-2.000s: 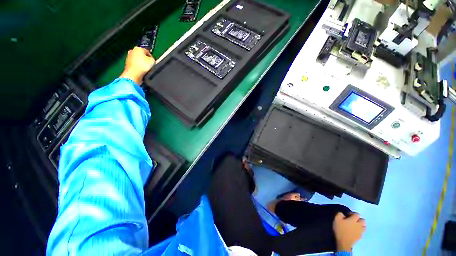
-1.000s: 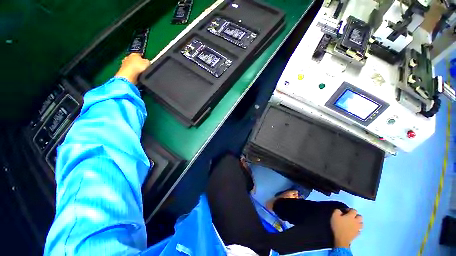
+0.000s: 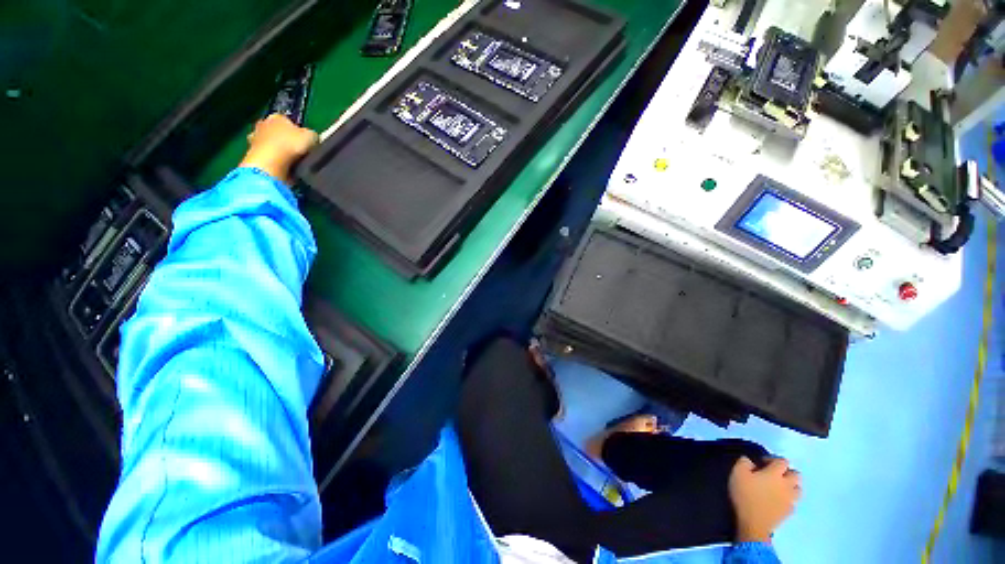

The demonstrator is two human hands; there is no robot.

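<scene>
My left hand (image 3: 281,143) is over the green surface, at the near end of a black module (image 3: 292,95). Its fingertips meet or cover that end; whether they grip it is hidden. Another black module (image 3: 386,26) lies farther up the green surface. A black foam tray (image 3: 380,182) lies on top of another beside my left hand. Two modules with silvery detail, a nearer one (image 3: 450,121) and a farther one (image 3: 507,66), sit in its pockets; the nearest pocket is empty. My right hand (image 3: 765,496) rests on my knee, holding nothing visible.
A pale strip (image 3: 391,75) runs along the tray's far side. Trays with modules (image 3: 119,270) are left of my sleeve; more black trays (image 3: 358,358) lie right of it. A white machine (image 3: 661,198) with dark fixtures stands at right, with stacked empty trays (image 3: 705,325) before it.
The two loose modules and my left hand have shifted left, relative to the tray as well. The whole view has also shifted slightly. The tray's two modules stay in their pockets. My right hand stays on my knee.
</scene>
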